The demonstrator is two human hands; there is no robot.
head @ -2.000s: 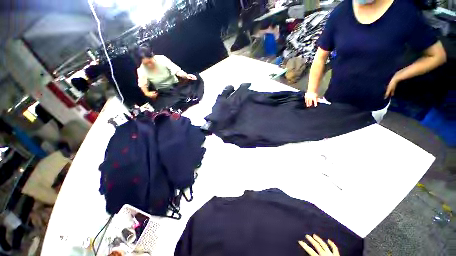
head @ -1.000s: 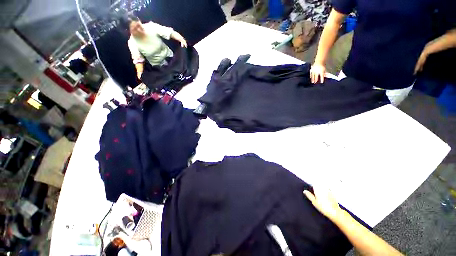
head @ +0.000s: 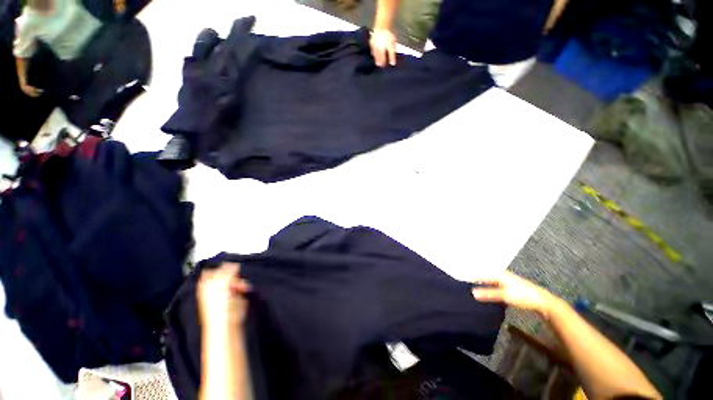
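Observation:
A dark garment (head: 336, 281) lies on the near part of the white table, its near side lifted between my hands. My left hand (head: 223, 287) grips the garment's upper left edge; it is slightly blurred. My right hand (head: 508, 292) pinches the garment's right edge between thumb and fingers. A small white label (head: 403, 355) shows on the dark fabric at the lower middle. The garment's nearest part is cut off by the picture's bottom edge.
A second dark garment (head: 313, 109) lies across the white table (head: 469, 164), with another person's hand (head: 383, 47) on it. Navy garments with red dots (head: 102, 242) lie at left. A white basket (head: 148, 384) is at lower left. Another person (head: 59, 31) is at upper left.
My left hand has come into view and taken hold of the garment. My right hand now pinches its right edge. The garment's near side is raised and the label shows. The view has swung right.

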